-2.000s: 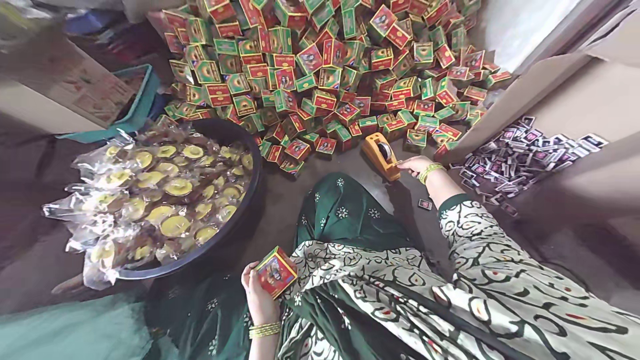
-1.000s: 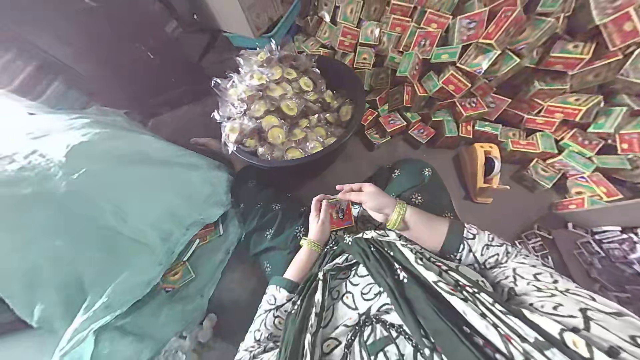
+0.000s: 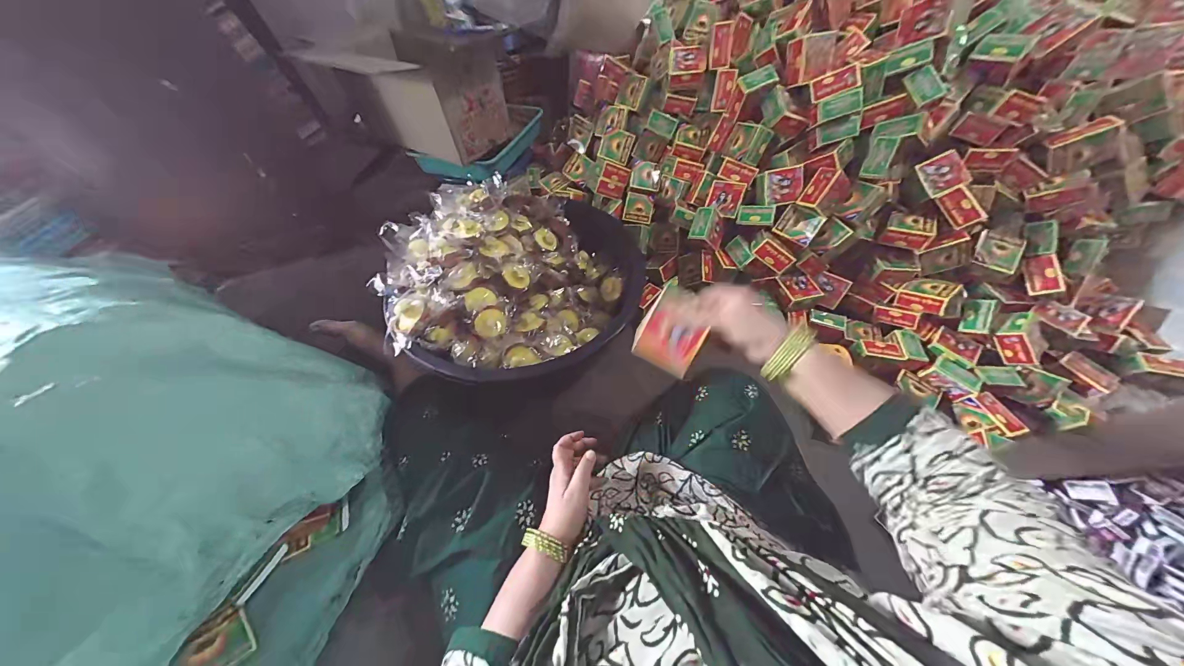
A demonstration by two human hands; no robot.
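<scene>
My right hand [image 3: 740, 322] grips a small red and green carton [image 3: 672, 339] by its upper edge, slightly blurred, just right of a dark round tub [image 3: 635, 277]. Nothing is in my left hand [image 3: 573, 474], which rests over my lap with its fingers apart. Heaped in the tub are clear plastic-wrapped pieces with round yellow tops [image 3: 489, 322]. Beyond my right hand spreads a large pile of similar small cartons [image 3: 782, 185].
A green cloth or plastic sack [image 3: 185, 398] lies at the left, with printed packs [image 3: 310, 532] under its edge. Behind the tub, a cardboard box [image 3: 435, 102] stands by a teal tray [image 3: 527, 139]. Small dark packets [image 3: 1124, 527] lie at the far right.
My hands were together at the carton one second ago; now they are apart, the right one holding it nearer the tub. Earlier, the left held the carton while the right was at the yellow tape dispenser.
</scene>
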